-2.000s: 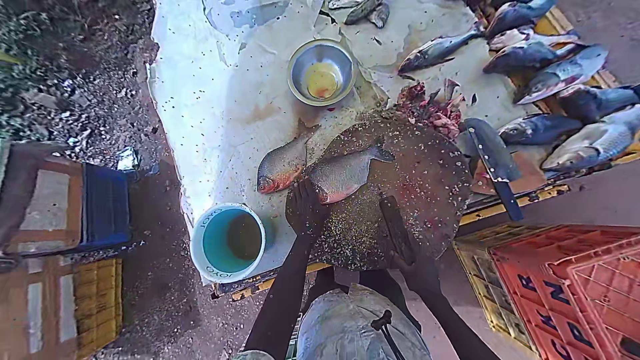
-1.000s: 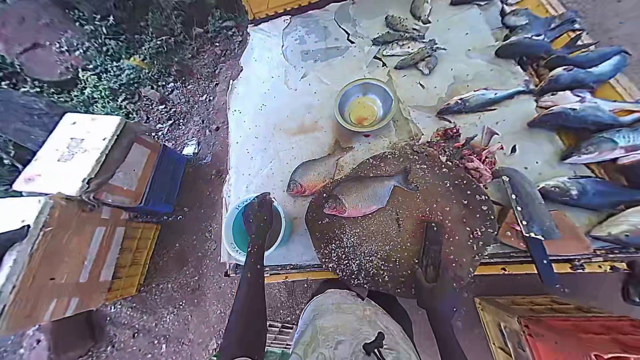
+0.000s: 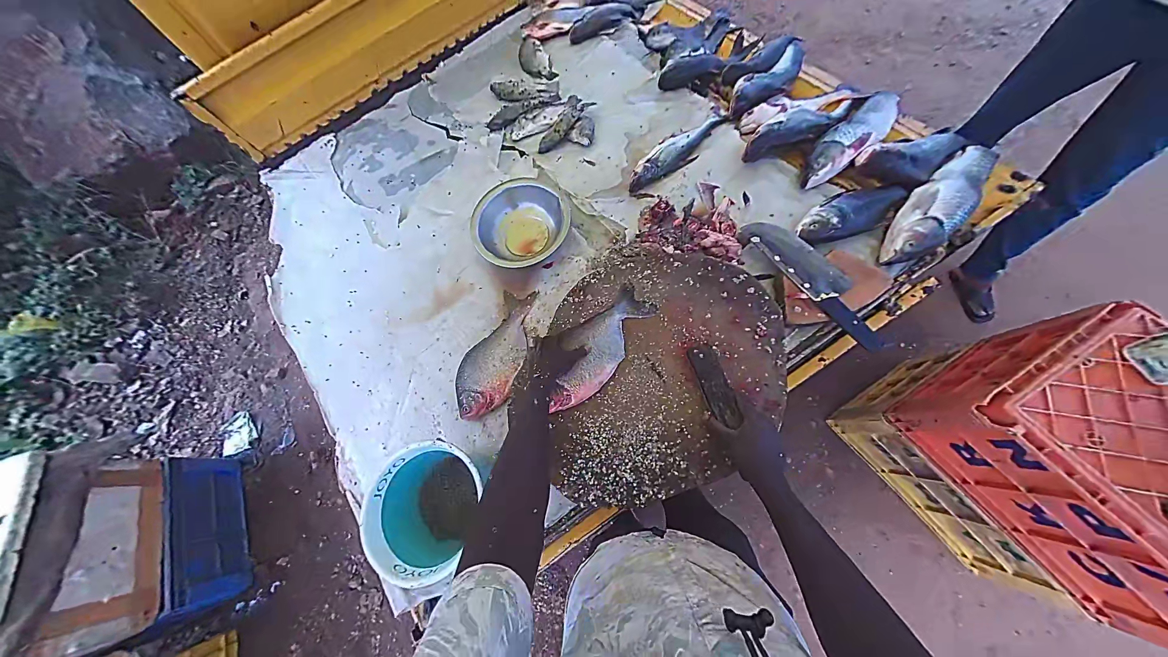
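On a round chopping board strewn with scales lies a silvery fish with a reddish belly. My left hand rests at its near left side, fingers over its edge; whether it grips is unclear. A second such fish lies just left, on the sheet. My right hand holds a dark, flat scraping tool against the board. Beyond the board are a metal bowl with yellowish liquid and a heap of fish innards. A cleaver lies at the board's right.
A blue-lined bucket with murky water stands at the table's near left corner. Many fish line the far right edge, small ones at the back. Crates stand right, boxes left. A person's legs are at right.
My left hand has moved from the bucket back to the fish on the board. My right hand still has the tool. A person's legs have come into view at right. The view has shifted.
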